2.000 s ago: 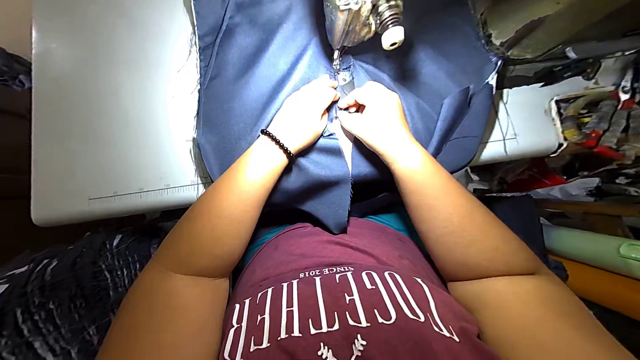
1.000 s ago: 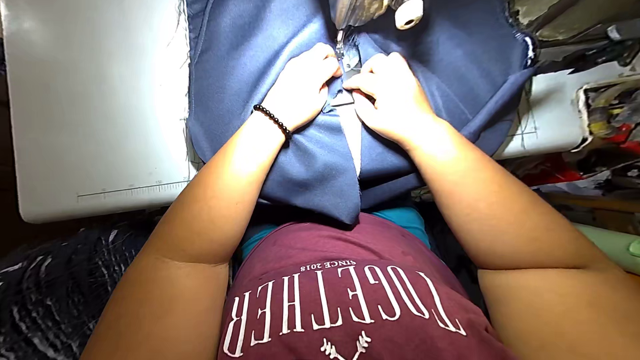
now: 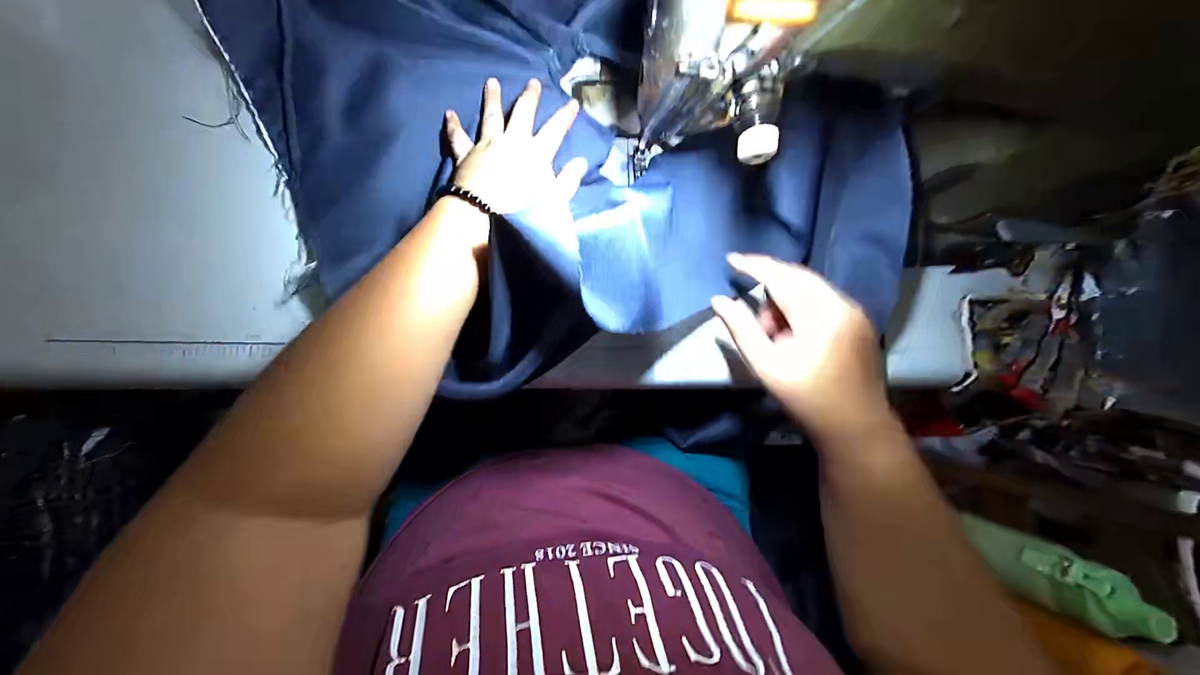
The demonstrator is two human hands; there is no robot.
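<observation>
Navy blue fabric [image 3: 375, 122] lies spread over the sewing machine's bed. My left hand [image 3: 516, 164], a dark beaded bracelet [image 3: 469, 199] at its wrist, rests on the cloth with fingers spread, left of the needle area. A rounded fabric flap [image 3: 619, 272] lies below the presser foot [image 3: 641, 157] of the sewing machine [image 3: 698, 66]. My right hand [image 3: 797, 328], slightly blurred, is at the flap's right, thumb and forefinger apart; whether they touch the cloth cannot be told. A fold of cloth hangs over the front edge below my left wrist.
The pale worktable [image 3: 141, 234] has a printed ruler scale [image 3: 169, 345] near its front edge. Loose threads fringe the fabric's left side. A green plastic bottle [image 3: 1069, 577] lies at the lower right, below a cluttered area with red and dark items.
My hands, close together at the needle area before, are now apart: the left flat on the cloth, the right lower and to the right. The cloth has been rearranged, with a rounded flap now showing.
</observation>
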